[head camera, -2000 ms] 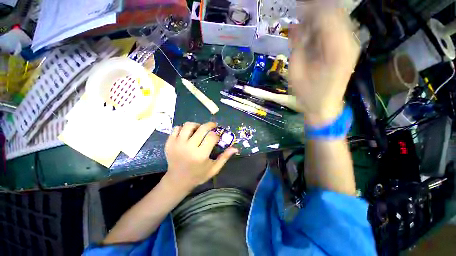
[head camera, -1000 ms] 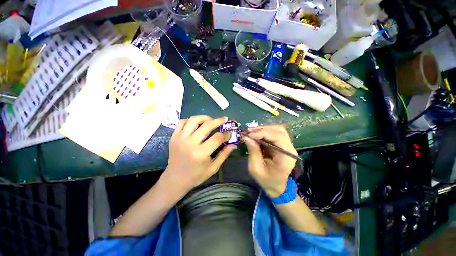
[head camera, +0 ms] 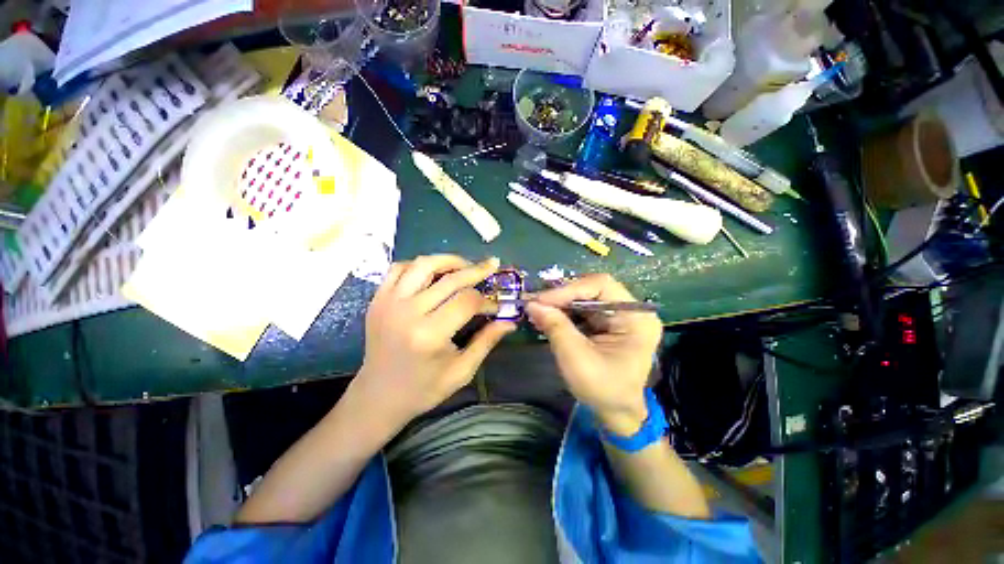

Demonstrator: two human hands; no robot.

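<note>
The small rounded watch module is held at the bench's near edge, its open inside facing up with bright and dark parts. My left hand grips it from the left between fingers and thumb. My right hand holds thin dark tweezers nearly level between thumb and fingers. Their tip points left and reaches the module's right side; whether it grips a part is too small to tell. Small pale bits lie on the bench just behind the module.
A cream-handled needle probe, slim pens and a white-handled scraper lie behind the hands. A clear cup and white boxes stand further back. A tape roll sits on sheets at left.
My right hand first came down from the tools at the back right to the module with the tweezers. Since then the tweezers have turned closer to level. My left hand keeps holding the module.
</note>
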